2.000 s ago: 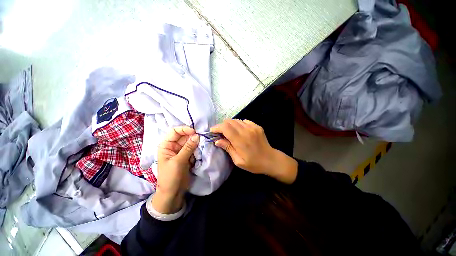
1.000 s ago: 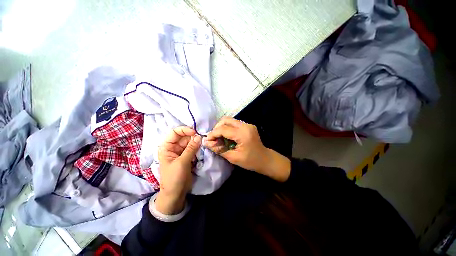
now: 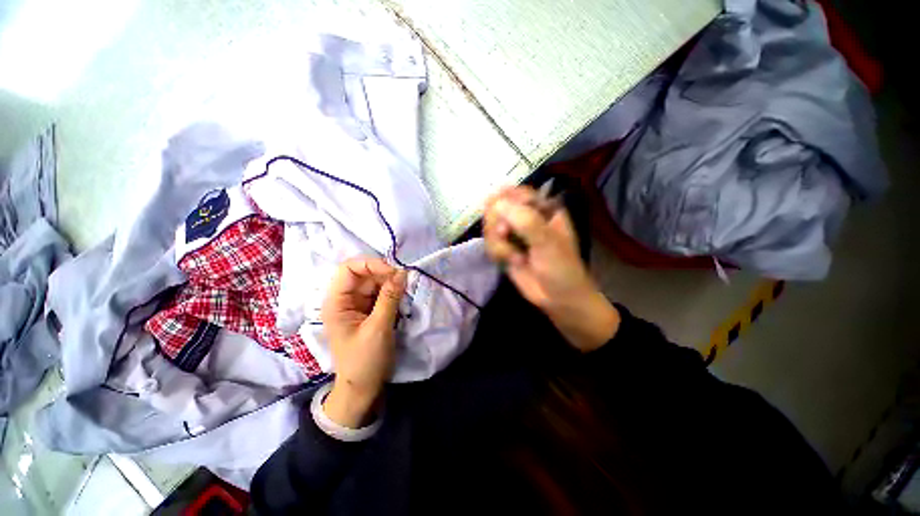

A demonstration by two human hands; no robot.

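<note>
A light grey work jacket lies inside out on the table, with red-and-white check lining, a navy label and a dark piped seam showing. My left hand pinches the jacket at the piped seam between thumb and fingertips. My right hand is raised off the cloth, to the right of the left hand, and is blurred. The thread snips are in it, their tip showing above the fingers and the rest mostly hidden in the hand.
The pale green-white table has a seam across it. Another grey garment lies at the left edge. Grey jackets heap over a red crate beyond the table's right edge. Yellow-black floor tape and a dark red-trimmed object also show.
My right hand has moved from the seam up and to the right, with the snips. The piped seam now stretches further right past my left hand. The jacket has shifted slightly.
</note>
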